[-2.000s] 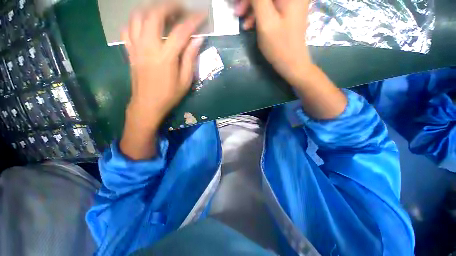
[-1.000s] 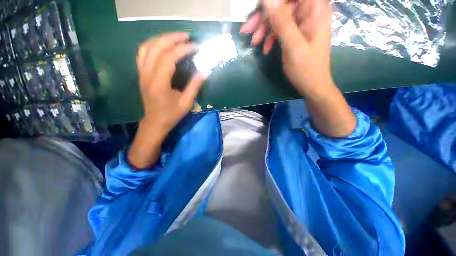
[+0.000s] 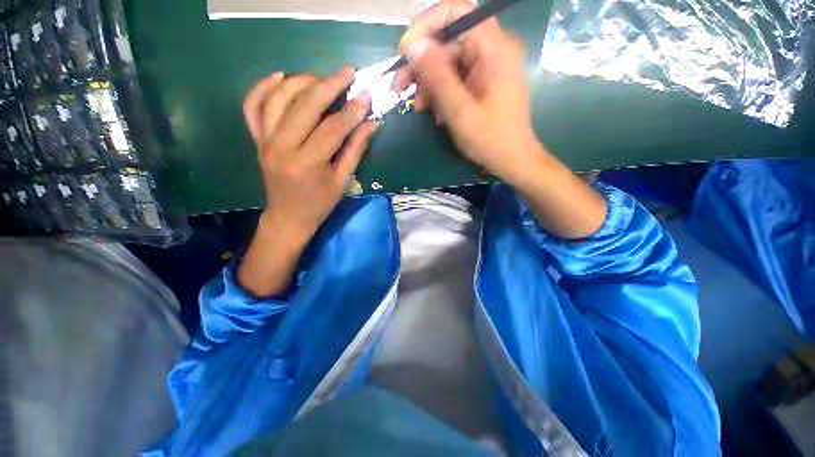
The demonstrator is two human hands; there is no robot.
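A small shiny white-silver module (image 3: 379,87) lies on the green mat. The fingertips of my left hand (image 3: 308,134) hold its left edge. My right hand (image 3: 474,89) grips dark tweezers (image 3: 468,21), whose fine tip is over the module's upper part. My right fingertips are close to the module's right edge; I cannot tell if they touch it. Any tiny piece at the tip is too small to see. The adhesive sheet (image 3: 313,8) lies beyond the module, cut off by the top edge.
A clear blister tray (image 3: 76,125) with rows of dark and silver modules is at the left. Crinkled clear film (image 3: 679,58) lies at the right. Small beige scraps (image 3: 355,186) lie near the front bench edge. Another blue sleeve (image 3: 760,232) shows at the far right.
My right hand has moved left and down to the module, and the tweezers now show over it. My left hand, off the module two seconds ago, now holds it. The sheet sits higher in view.
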